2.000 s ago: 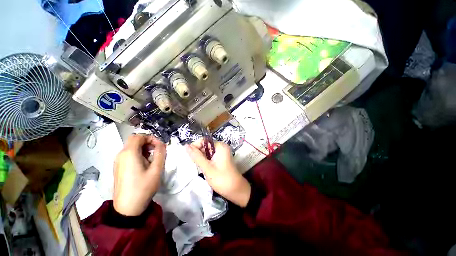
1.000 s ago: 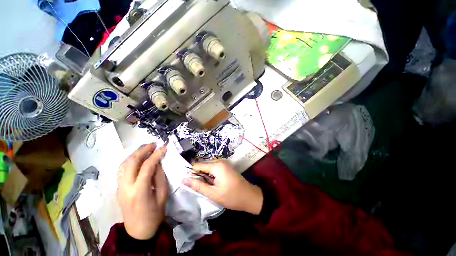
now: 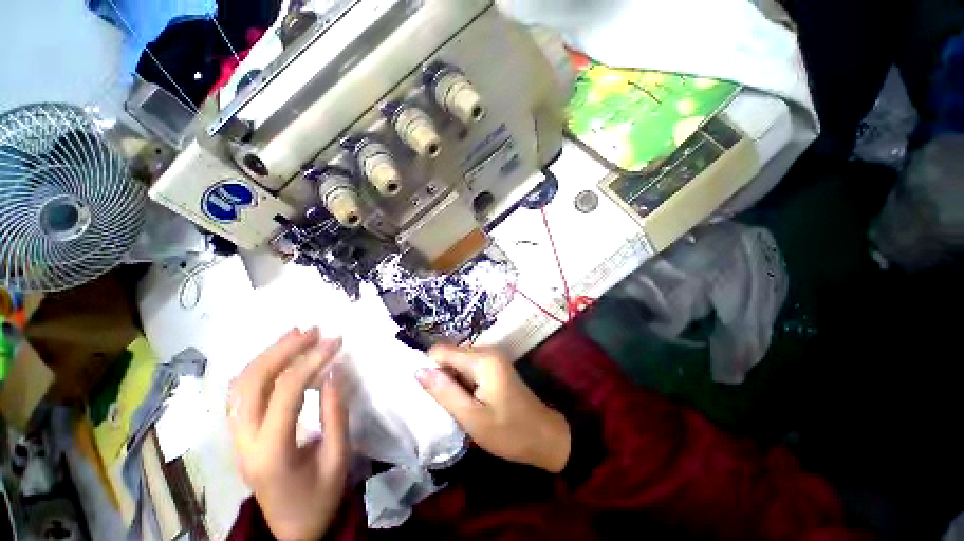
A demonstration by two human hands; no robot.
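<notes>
White fabric (image 3: 386, 386) lies below the needle area (image 3: 322, 254) of the cream overlock machine (image 3: 423, 169) and hangs towards my lap. My left hand (image 3: 291, 439) is over its left side, thumb and fingers apart, with no clear grip. My right hand (image 3: 507, 412) pinches its right edge between thumb and fingers. A small dark piece (image 3: 412, 339) shows at my right fingertips; I cannot tell what it is. The right palm is hidden.
Black-and-white trimmings (image 3: 455, 301) lie beside the foot. Red thread (image 3: 557, 259) ends in a tangle at the table edge. Patterned green cloth (image 3: 645, 111) lies at right, a plastic bag (image 3: 740, 296) hangs below, and a fan (image 3: 69, 206) stands at left.
Both hands have moved down from the needle area, and the left hand has opened wider. The white fabric has come down and spread between them. More trimmings show beside the foot.
</notes>
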